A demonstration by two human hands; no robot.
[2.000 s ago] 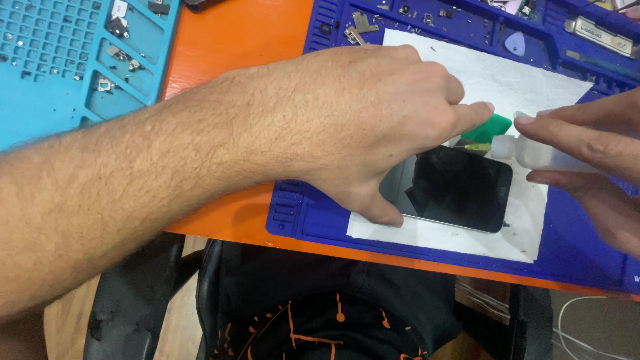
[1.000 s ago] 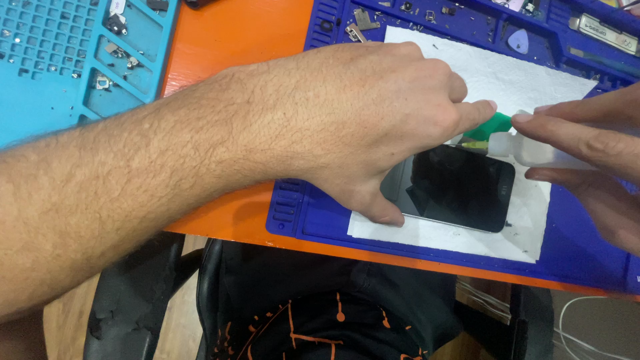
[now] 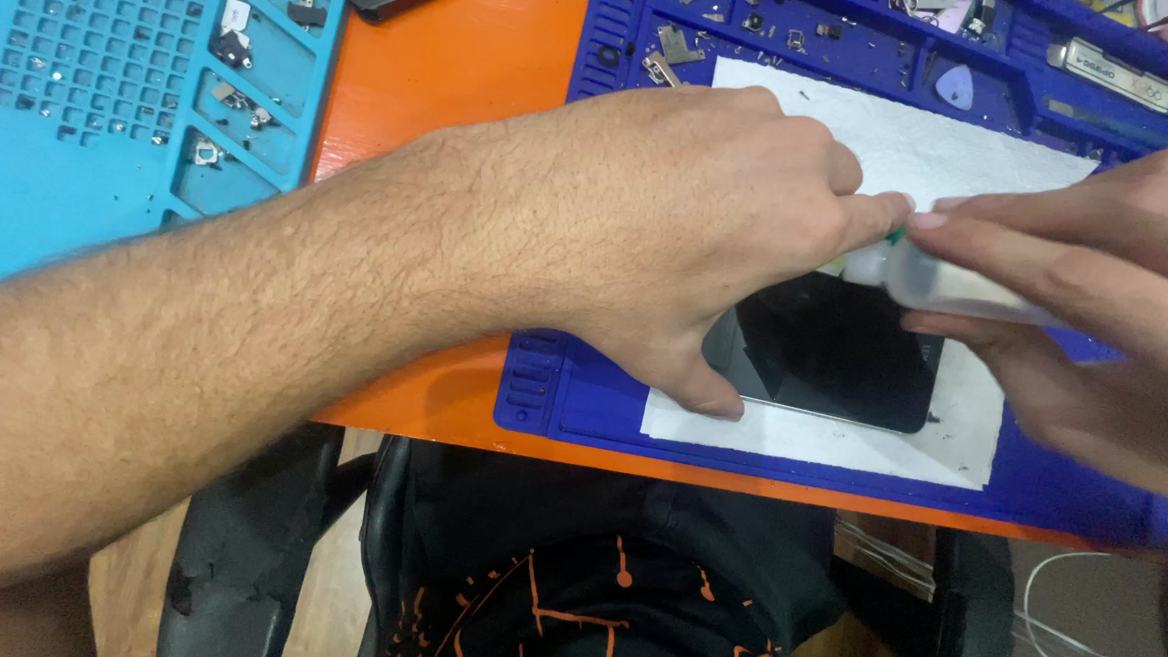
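Observation:
A dark smartphone (image 3: 830, 351) lies on a white paper sheet (image 3: 967, 137) over a blue silicone repair mat (image 3: 602, 401). Across the phone's left part reaches my left hand (image 3: 730, 201), its thumb at the near edge and its index finger stretched to a small green piece (image 3: 895, 235) at the far edge. My right hand (image 3: 1068, 265) holds a translucent white plastic bottle (image 3: 954, 287), its capped or nozzle end at the phone's upper edge by my left fingertip. Fingers hide most of the green piece, and whether liquid comes out cannot be told.
A light-blue repair mat (image 3: 82, 196) with small parts in its compartments lies at the left on the orange table (image 3: 438, 73). The blue mat's far compartments hold metal brackets (image 3: 675, 46), a blue pick (image 3: 954, 87) and a metal tool (image 3: 1109, 73). Black chair parts stand below the table edge.
My right hand and the bottle have moved left along the phone's far edge. The green piece, plainly visible earlier, is now mostly covered. My left hand has stayed about where it was.

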